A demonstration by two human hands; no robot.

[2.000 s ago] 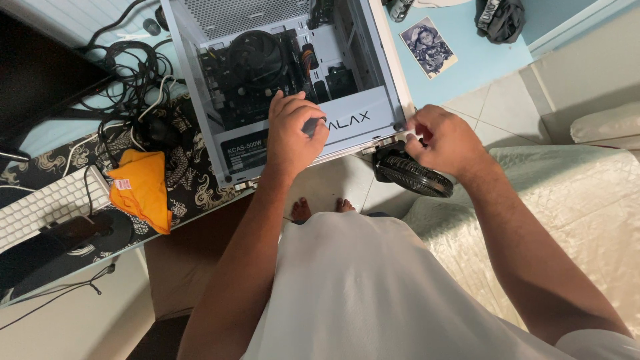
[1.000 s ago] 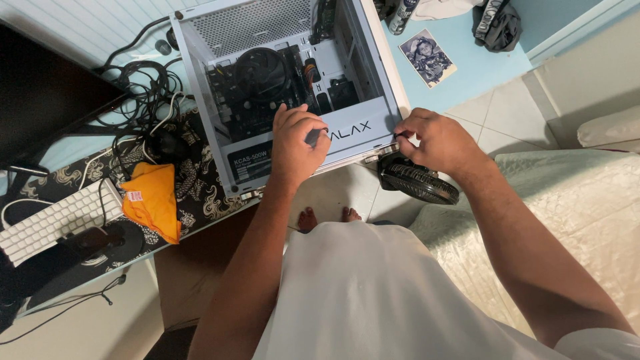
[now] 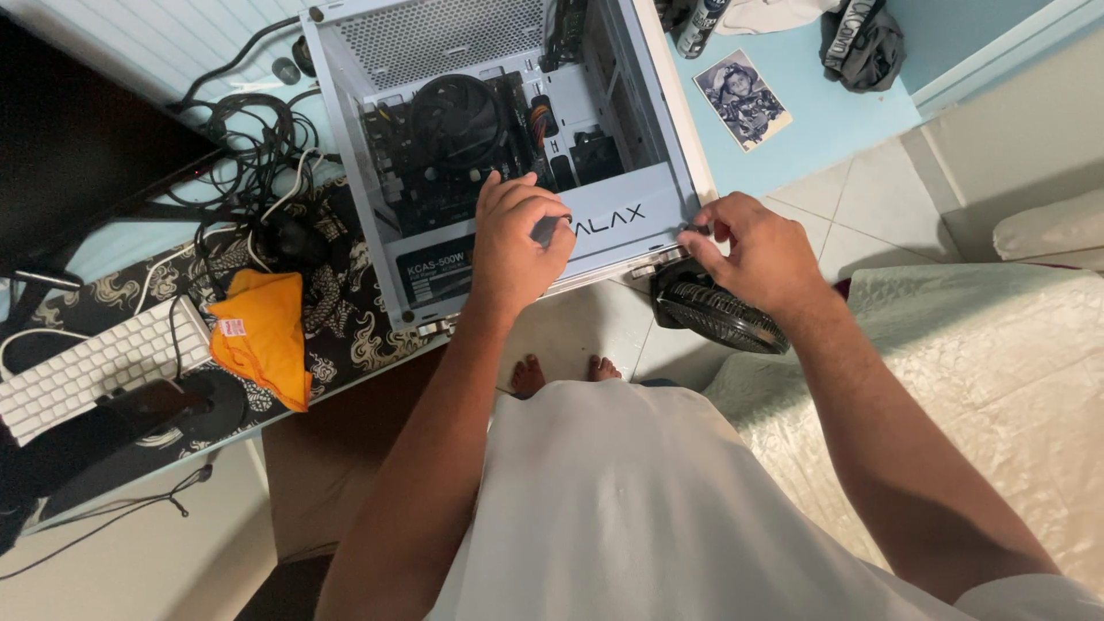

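A white computer case [image 3: 677,112] lies on its side on the desk, its inner parts showing through a side panel that looks transparent. Inside are a black CPU cooler fan [image 3: 457,121], a motherboard and a power supply [image 3: 435,272]. My left hand [image 3: 524,237] is over the power supply cover, fingers curled, thumb near the forefinger; whether something dark is between them cannot be told. At the case's near right corner, my right hand [image 3: 742,246] pinches a small dark thumbscrew [image 3: 697,229] between thumb and fingers.
To the left are a white keyboard [image 3: 103,366], an orange cloth [image 3: 263,336], a monitor [image 3: 86,112] and tangled black cables [image 3: 254,142]. A black fan [image 3: 720,310] stands below the case's right corner. A photo print [image 3: 742,99], a spray can [image 3: 700,28] and dark fabric [image 3: 862,47] lie at right.
My right hand has shifted its fingers at the case corner, from more spread to closed in a pinch. My left hand stays over the power supply cover.
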